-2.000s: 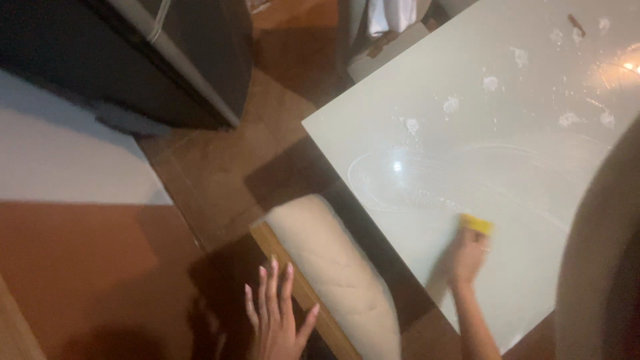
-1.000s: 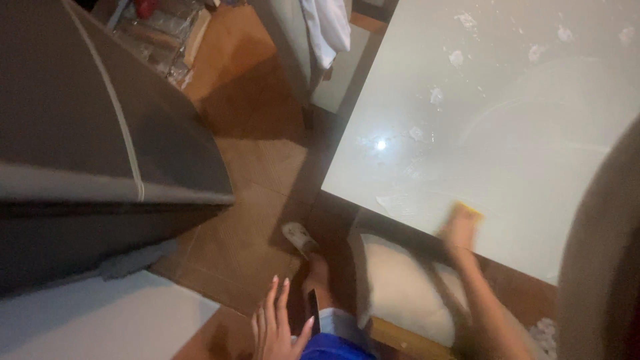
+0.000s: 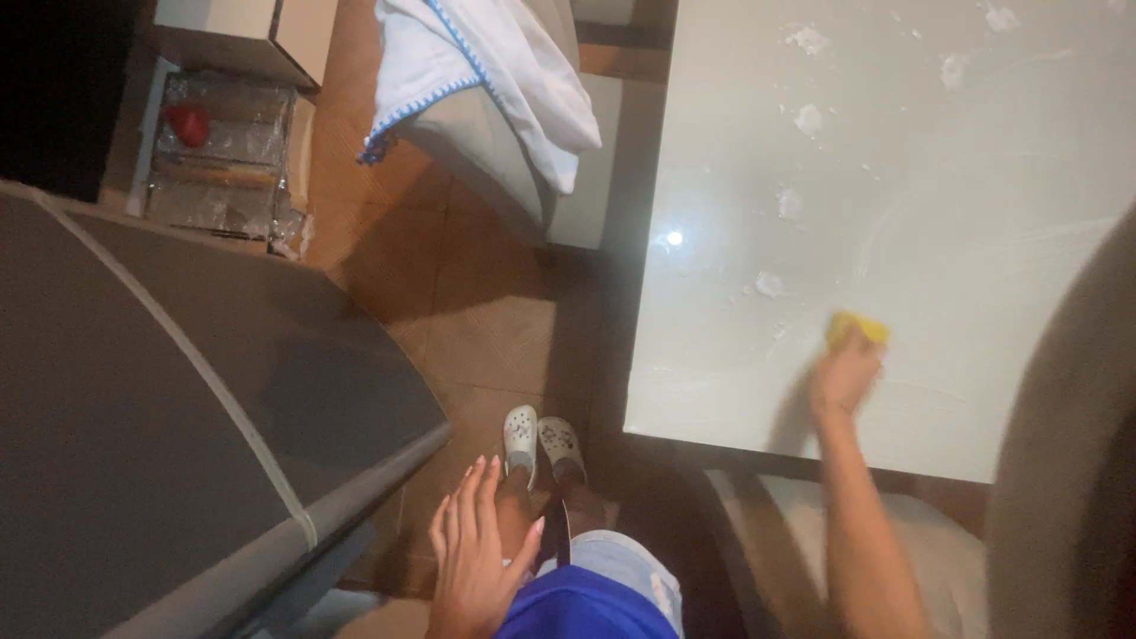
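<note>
My right hand (image 3: 848, 377) holds a yellow sponge (image 3: 856, 329) against the pale, glossy tabletop (image 3: 896, 222), near its closest edge. Blots of white foam (image 3: 808, 120) dot the surface beyond the sponge, and faint wet streaks run beside them. My left hand (image 3: 479, 550) hangs in the air in front of my body, left of the blue shirt (image 3: 586, 608), its fingers a little spread and nothing in it.
An upholstered chair (image 3: 887, 524) stands at the table's near side. Beyond the tiled floor (image 3: 479, 337), a white cloth with blue trim (image 3: 532, 80) drapes over another chair. A large dark padded piece of furniture (image 3: 222, 399) fills the left. Plastic-wrapped items (image 3: 222, 151) lie behind it.
The view has swung so that my feet and the cloth-draped chair show more fully. My right hand has moved the sponge over the tabletop, away from the near edge where it was a second ago.
</note>
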